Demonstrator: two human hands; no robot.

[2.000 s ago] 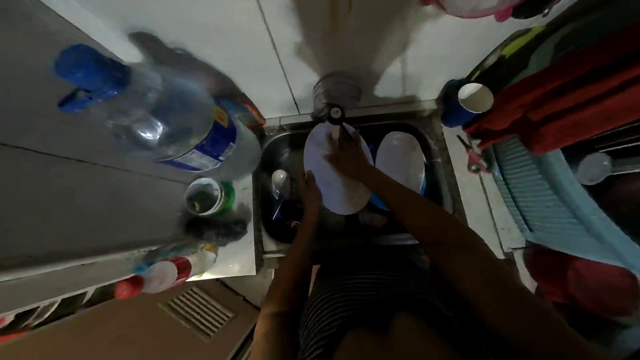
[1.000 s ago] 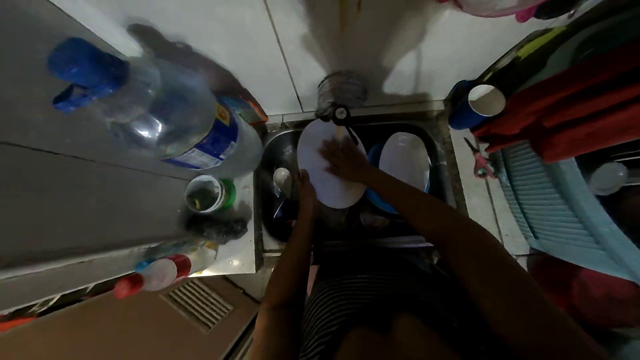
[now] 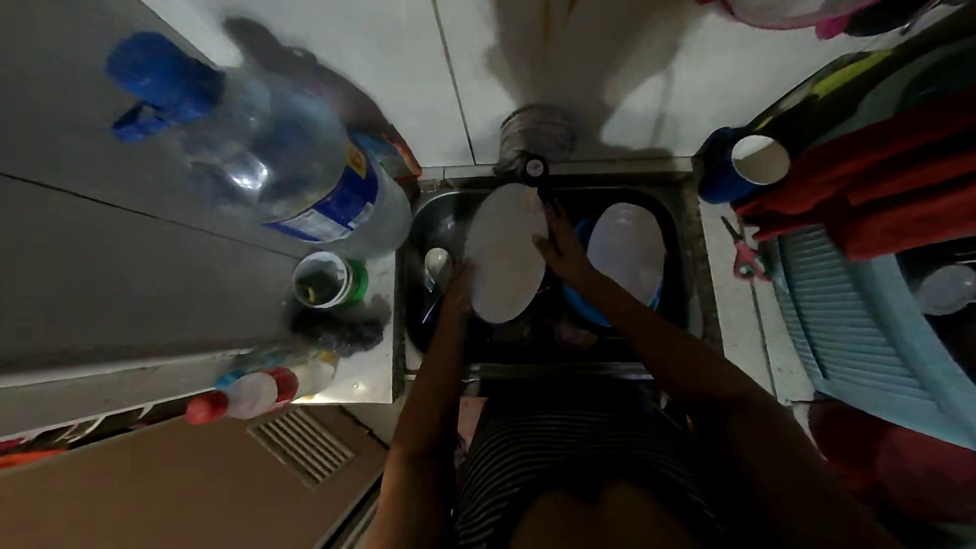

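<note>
A white oval plate (image 3: 506,255) is held over the dark sink basin (image 3: 488,352), just below the tap (image 3: 534,168). My left hand (image 3: 457,288) grips its left edge, with the fingers partly hidden. Beside the plate's upper right edge is my right hand (image 3: 563,248), fingers spread; whether it touches the rim is hard to tell. A second white oval plate (image 3: 627,248) lies in a blue basin (image 3: 585,306) on the right of the sink. Near my left hand, a spoon or ladle (image 3: 437,261) rests at the sink's left side.
Left of the sink stand a large water bottle (image 3: 267,152), an open tub (image 3: 322,280) and a red-capped bottle (image 3: 255,393). On the right are a blue cup (image 3: 724,171), red-handled scissors (image 3: 747,261), a light-blue plastic rack (image 3: 854,320) and red cloth (image 3: 884,175).
My right hand has moved off the middle of the plate's face to its right edge. My left hand stays at the left edge.
</note>
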